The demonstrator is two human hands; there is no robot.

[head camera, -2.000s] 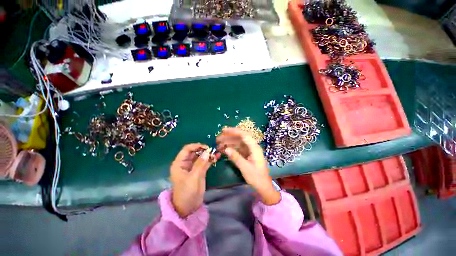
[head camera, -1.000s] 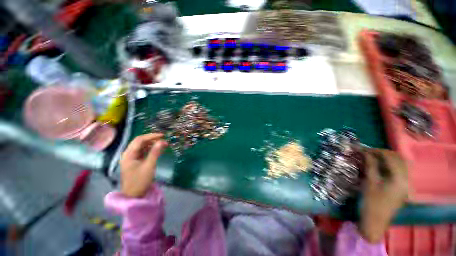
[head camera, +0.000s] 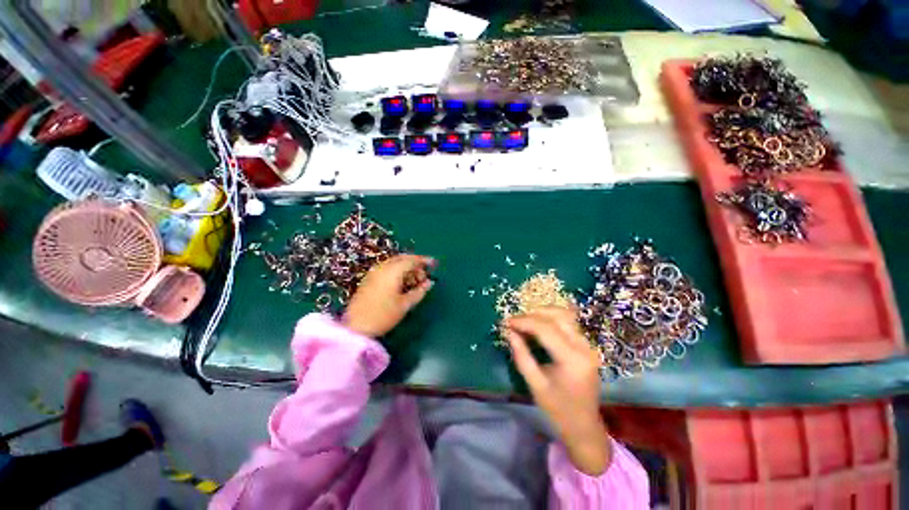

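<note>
My left hand is over the right edge of the left ring pile, fingers curled around something small and dark that is too small to make out. My right hand is at the front of the pale pile of tiny fittings, thumb and forefinger apart; whether a tiny piece is between other fingers cannot be told. The right ring pile, silver-purple with some copper, lies just right of my right hand. Loose bits lie on the green top around the pale pile.
A red compartment tray with heaped rings stands at right, stacked red trays below the edge. Black display units and a clear tray are behind. White cables and a pink fan are at left. A person's foot shows lower left.
The view has swung left. My hands were together two seconds ago, then spread wide. My right hand has moved from the right ring pile to the pale pile; my left hand has moved right.
</note>
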